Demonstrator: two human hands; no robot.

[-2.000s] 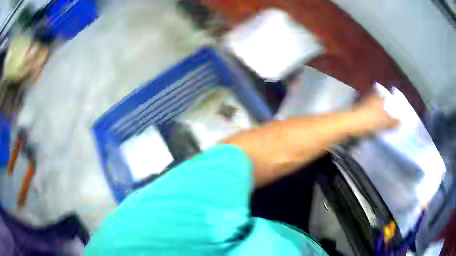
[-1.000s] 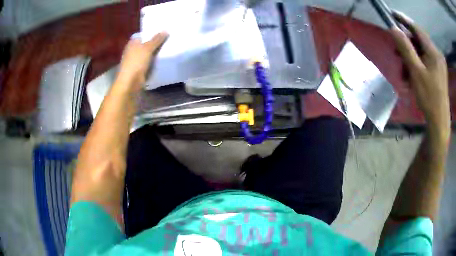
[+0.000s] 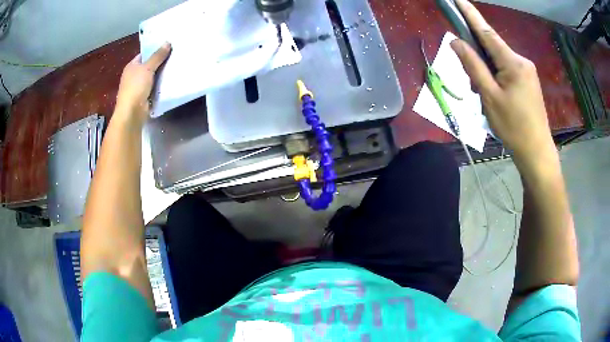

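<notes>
My left hand [image 3: 139, 81] grips the left edge of a thin silver sheet-metal plate [image 3: 200, 50], thumb on top. The plate lies over the left part of the grey drill press table [image 3: 318, 107]. Its right corner, with small holes, is under the dark drill chuck [image 3: 275, 8]; the thin bit points down near that corner. Whether the bit touches the plate I cannot tell. My right hand [image 3: 498, 73] is closed around the dark grey feed handle [image 3: 463, 27] at the upper right.
A blue coolant hose [image 3: 322, 153] with yellow tip and valve rises at the table's front. Plate stacks lie under the table's left side [image 3: 221, 175] and farther left [image 3: 70, 167]. A green tool [image 3: 439, 93] lies on white sheets at right. A blue crate [image 3: 69, 267] stands lower left.
Both hands appear lower left in view a second ago versus now: the view has shifted. The plate has moved left relative to the drill table, uncovering its left slot. My right hand stays on the handle.
</notes>
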